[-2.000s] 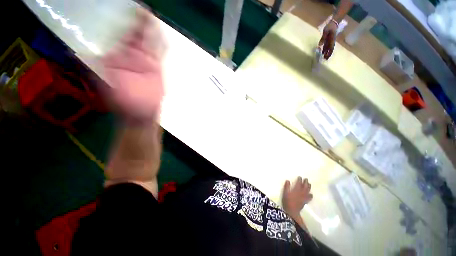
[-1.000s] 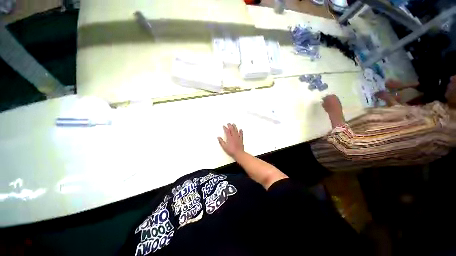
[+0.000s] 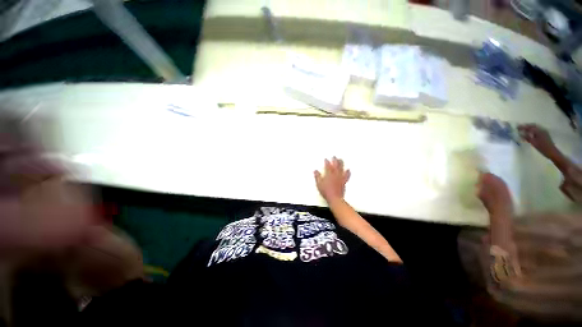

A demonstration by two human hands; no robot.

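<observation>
My right hand (image 3: 332, 181) rests palm down on the glossy cream-white table (image 3: 255, 153), fingers spread, with nothing in it. My left hand (image 3: 48, 204) is a large, heavily blurred shape close to the camera at the left edge; its fingers and anything in it cannot be made out. A slim whitish item with dark lines (image 3: 179, 110) lies on the table's far left part, away from both hands. White moulded trays (image 3: 399, 75) stand on the raised board at the far side, with another tray (image 3: 316, 86) to their left.
At the right, another person's hands (image 3: 495, 191) are at a white tray (image 3: 501, 156) beside small grey parts (image 3: 494, 128). A shiny bluish-grey heap (image 3: 496, 67) lies beyond. A single grey stick (image 3: 270, 24) lies on the far board. A pale post (image 3: 137, 41) rises at upper left.
The view has swung and shifted left. My left hand, out of view one second ago, shows blurred at the left edge. My right hand stays flat. The other person's hands now reach around a white tray.
</observation>
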